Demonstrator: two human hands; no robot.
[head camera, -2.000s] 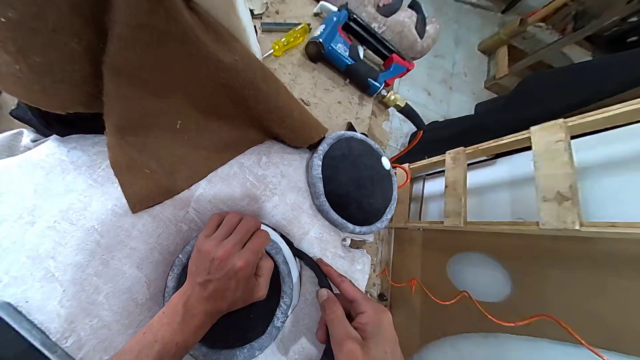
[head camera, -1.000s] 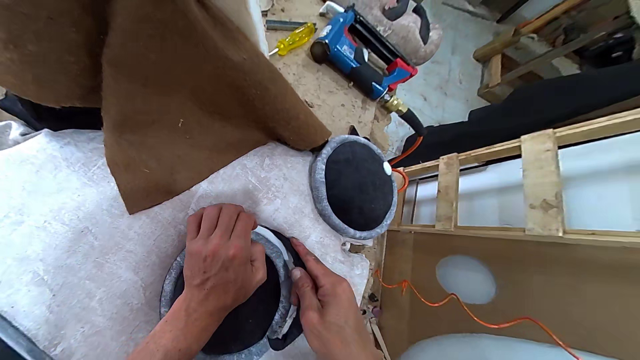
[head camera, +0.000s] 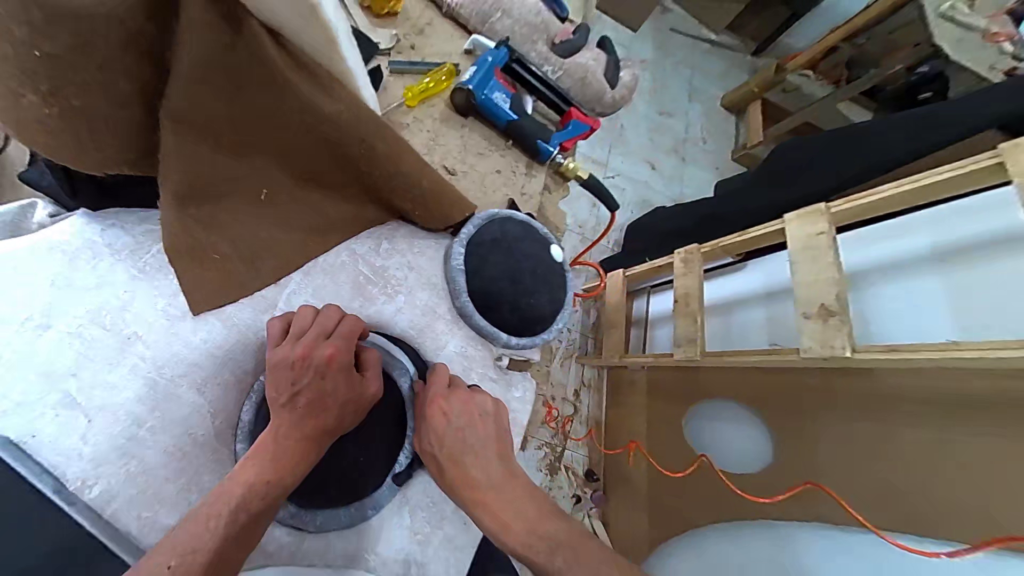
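Observation:
A round pad with a black centre and a grey fabric rim (head camera: 344, 516) lies on pale fabric. My left hand (head camera: 320, 372) rests over its upper left part, fingers curled at the top of the rim. At the right edge of the pad, my right hand (head camera: 464, 420) pinches a black fabric strip (head camera: 406, 352) that runs along the outside of the rim. The fingertips partly hide the strip. A second round pad (head camera: 516, 276), black with a grey rim and a white spot, lies above and to the right, touched by neither hand.
Brown fabric (head camera: 264, 160) drapes at the upper left. A blue pneumatic stapler (head camera: 512, 100) with an orange air hose (head camera: 592, 272) and a yellow screwdriver (head camera: 430, 85) lie at the top. A wooden frame (head camera: 816, 280) stands at the right.
The black strip hung loose toward my right hand two seconds ago; now it lies against the rim. My right hand has moved up along the pad's right edge.

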